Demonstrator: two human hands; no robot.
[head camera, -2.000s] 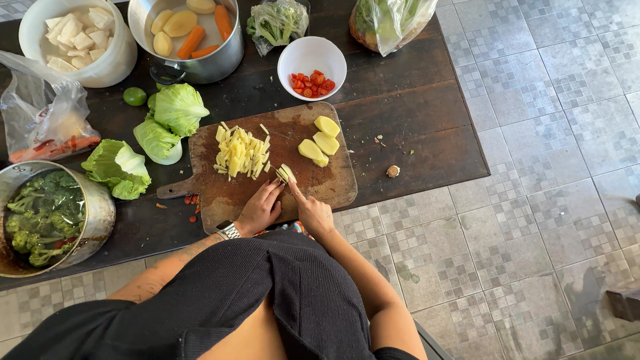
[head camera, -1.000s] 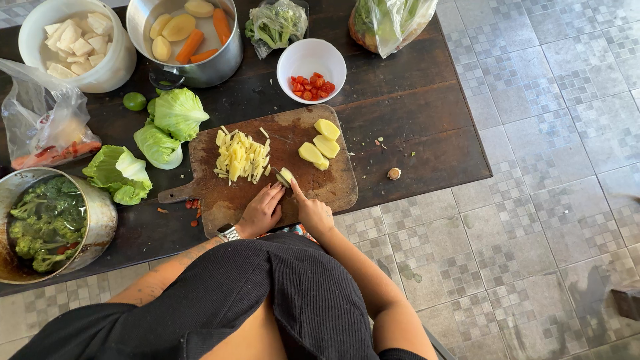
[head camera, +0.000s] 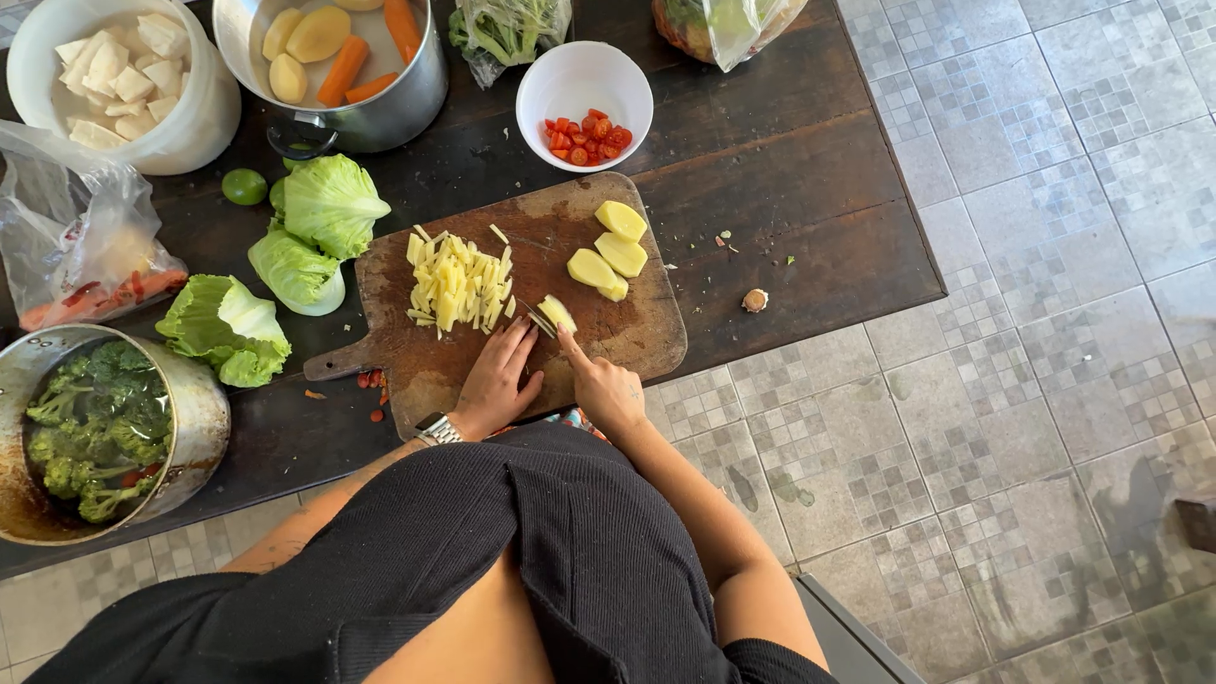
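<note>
A wooden cutting board bears a heap of pale yellow potato sticks at its left and several peeled potato pieces at its upper right. My right hand grips a small knife; its handle is hidden by the hand. The index finger reaches forward beside a partly cut potato piece, just right of the blade. My left hand, a metal-banded watch at its wrist, rests on the board left of the knife. Its fingertips are close to the blade; whether they pinch a slice cannot be made out.
Beyond the board stands a white bowl of cut tomatoes. Lettuce leaves, a lime and a pot of broccoli lie to the left. A metal pot and a white tub stand at the upper left. The table edge borders tiled floor.
</note>
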